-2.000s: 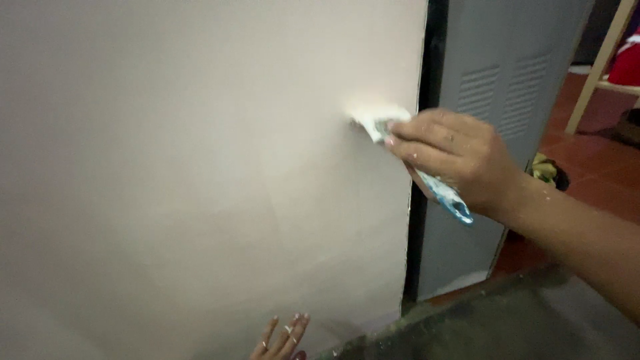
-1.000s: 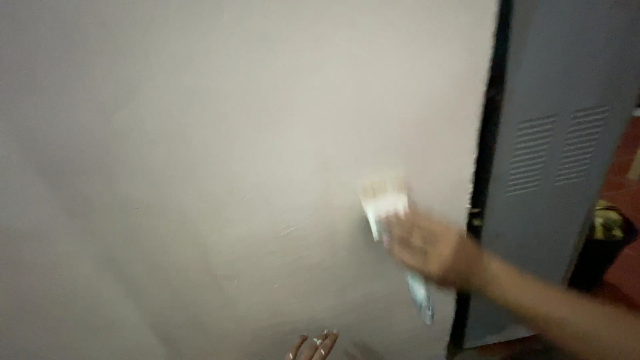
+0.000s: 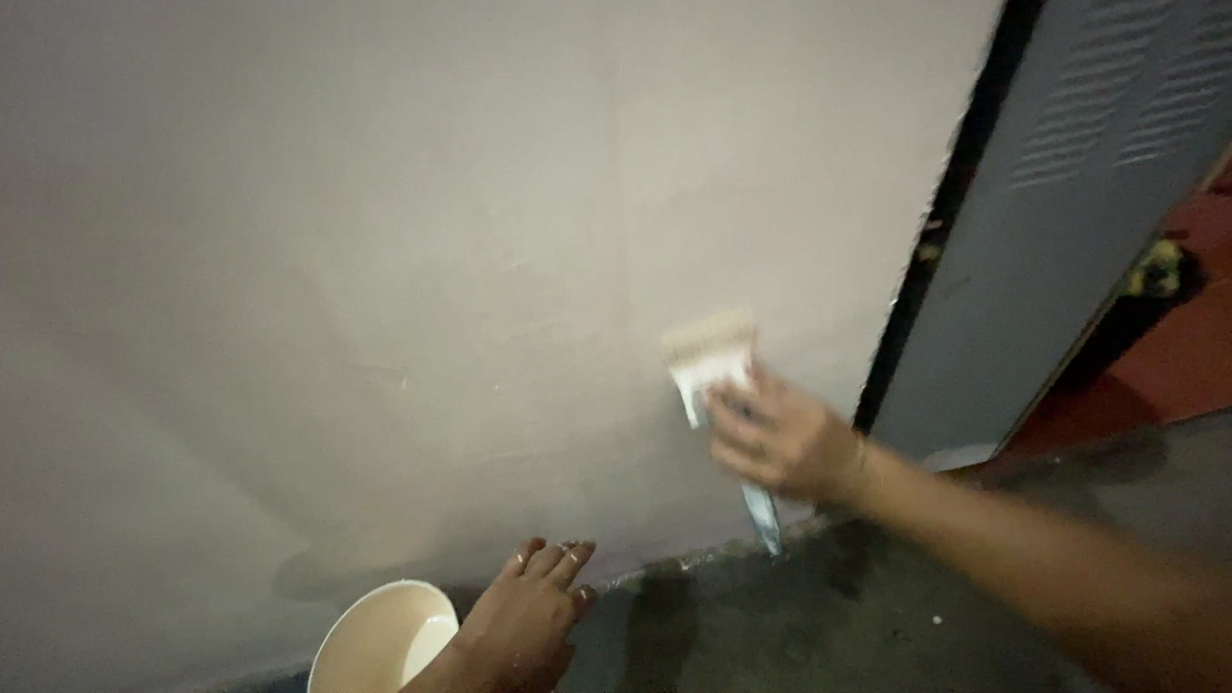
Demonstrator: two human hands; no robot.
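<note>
A flat paintbrush (image 3: 714,361) with pale bristles and a blue handle is gripped in my right hand (image 3: 784,438), its bristles up against a pale, off-white wall panel (image 3: 433,241). The hand is blurred. Lower down, my left hand (image 3: 544,597) has paint-specked fingers and nothing in it; whether its fingertips touch the panel's foot cannot be told. Just left of that wrist is a cream-coloured tub (image 3: 366,635) with white paint (image 3: 430,645) inside, partly hidden by my forearm.
A grey metal cabinet side (image 3: 991,269) with vent slots stands at the right, beyond a dark gap. Grey floor (image 3: 770,626) with dark patches and a pale speck lies below. Red floor (image 3: 1174,356) and a dark container with yellowish contents (image 3: 1160,269) show at far right.
My right hand has moved down the panel with the brush still in it. The view has tilted down, and the paint tub and more of my left hand now show.
</note>
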